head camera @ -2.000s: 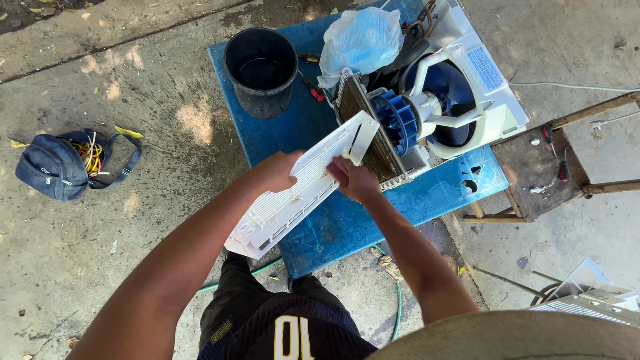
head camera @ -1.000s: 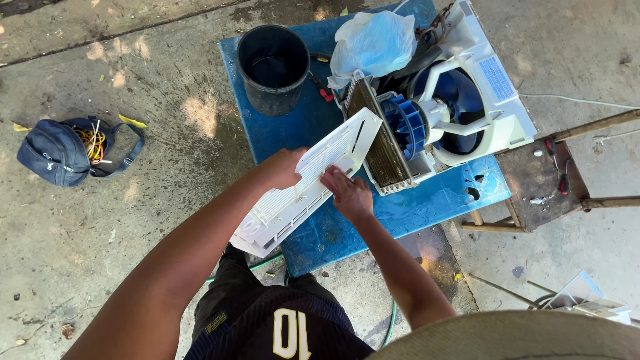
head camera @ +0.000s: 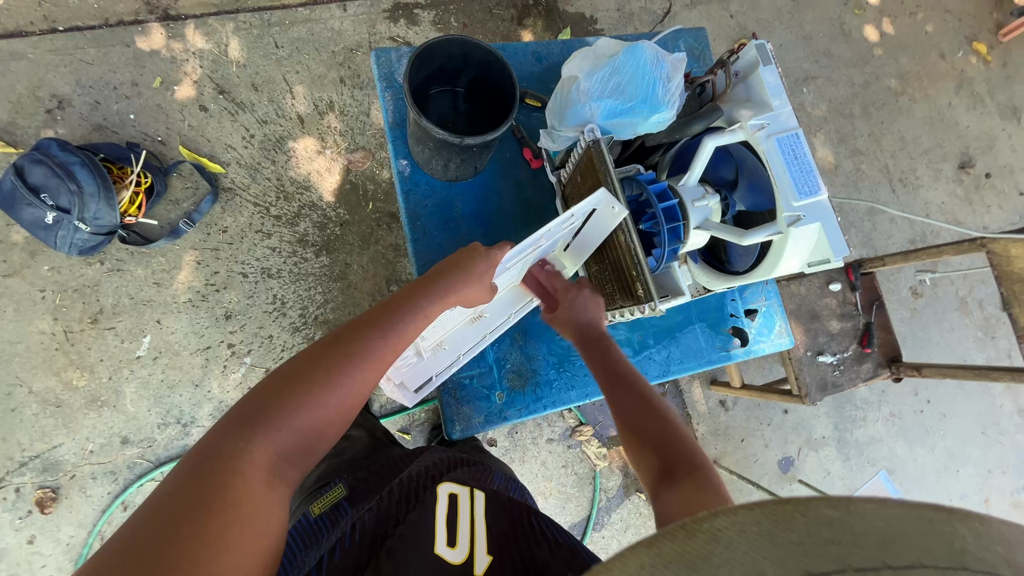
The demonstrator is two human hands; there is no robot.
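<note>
My left hand [head camera: 472, 274] grips the upper edge of a white plastic air-conditioner front panel [head camera: 472, 340], which is tilted over the near part of a blue table [head camera: 544, 384]. The fingers of my right hand [head camera: 570, 302] touch the panel's inner side near its right end; whether they grip it is hard to tell. Just beyond that end stands a finned coil [head camera: 620, 240] of an opened air-conditioner unit. Behind the coil are a blue blower wheel [head camera: 658, 222], a white motor bracket [head camera: 704, 212] and a dark blue fan [head camera: 740, 188].
A black bucket [head camera: 460, 152] holding liquid, a red-handled tool [head camera: 528, 148] and a plastic bag [head camera: 620, 92] are on the table. A wooden stand [head camera: 824, 320] with screwdrivers [head camera: 867, 332] is at right. A blue bag [head camera: 60, 196] with wires and a green hose [head camera: 128, 496] lie on the ground.
My right hand has shifted along the panel's inner side, and its fingers have changed position. My left hand stays on the panel's upper edge.
</note>
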